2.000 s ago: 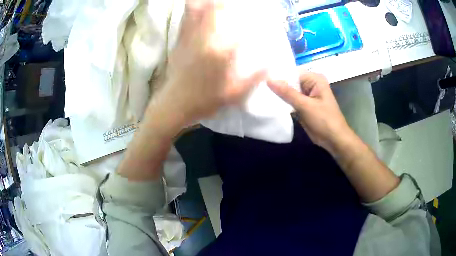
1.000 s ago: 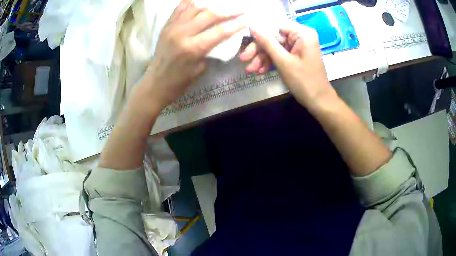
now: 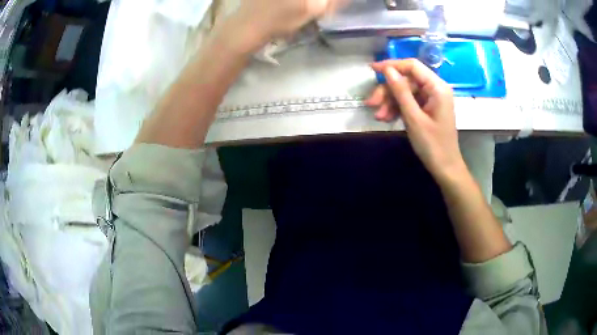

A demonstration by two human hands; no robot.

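Note:
White cloth [image 3: 141, 72] lies over the left part of the sewing table. My left hand [image 3: 281, 16] is blurred at the top edge, in front of the sewing machine's left side; its fingers are partly cut off, and whether it holds cloth cannot be told. My right hand [image 3: 422, 105] is over the table at the front left corner of the blue tray [image 3: 494, 69], fingers loosely curled and apart, with nothing visible in it. The sewing machine [image 3: 376, 25] shows metal parts and a clear guard behind the tray.
A measuring strip [image 3: 294, 106] runs along the front of the white table [image 3: 327, 123]. A crumpled cream-white cloth heap [image 3: 52, 176] is at the left, below table level. A dark apron [image 3: 360, 242] covers my lap. A dark long object [image 3: 589, 78] is at the far right.
The white piece between my hands is no longer seen there. My left hand has moved up and away from my right. The view has shifted, showing more of the machine.

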